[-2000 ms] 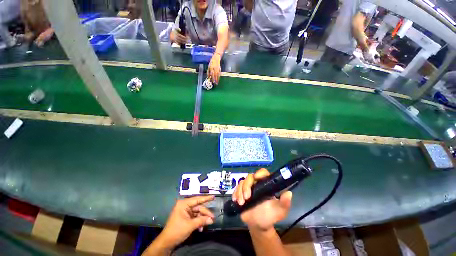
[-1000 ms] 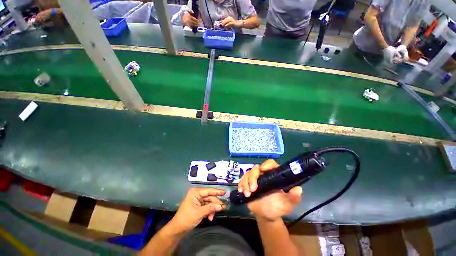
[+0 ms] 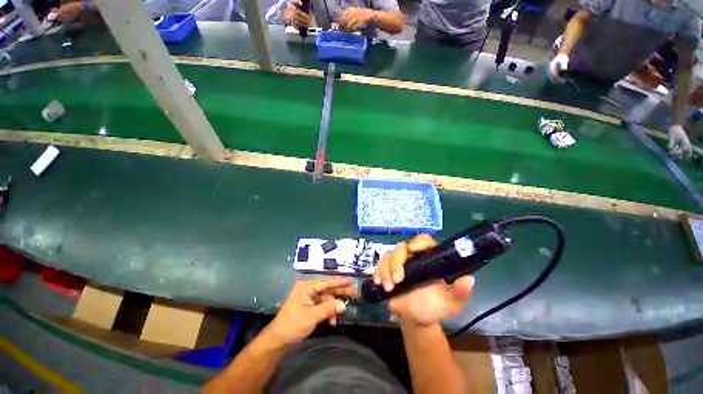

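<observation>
My right hand (image 3: pixel 420 288) holds a black electric screwdriver (image 3: pixel 447 259), its tip end pointing left and slightly down, its cord curving off the rear. My left hand (image 3: pixel 311 306) is just left of the tip, thumb and fingers close together; whether it holds something small at the tip is too blurred to tell. Behind the hands lies a white fixture plate (image 3: pixel 316 266) with dark squarish pieces. An open white and metal unit (image 3: pixel 362 255) sits on it, and my right fingers cover the plate's right part.
A blue tray of tiny silvery screws (image 3: pixel 398 208) stands behind the fixture. Beyond it runs a green conveyor (image 3: pixel 416 129) with white units (image 3: pixel 556 132). A slanted post (image 3: pixel 158 77) rises at left. People work across the belt. Cardboard boxes (image 3: pixel 171 320) are below the bench.
The view has shifted, and the hands and screwdriver keep nearly the same pose near the fixture. White units have appeared on the conveyor at right. The person opposite has drawn a hand back from the belt.
</observation>
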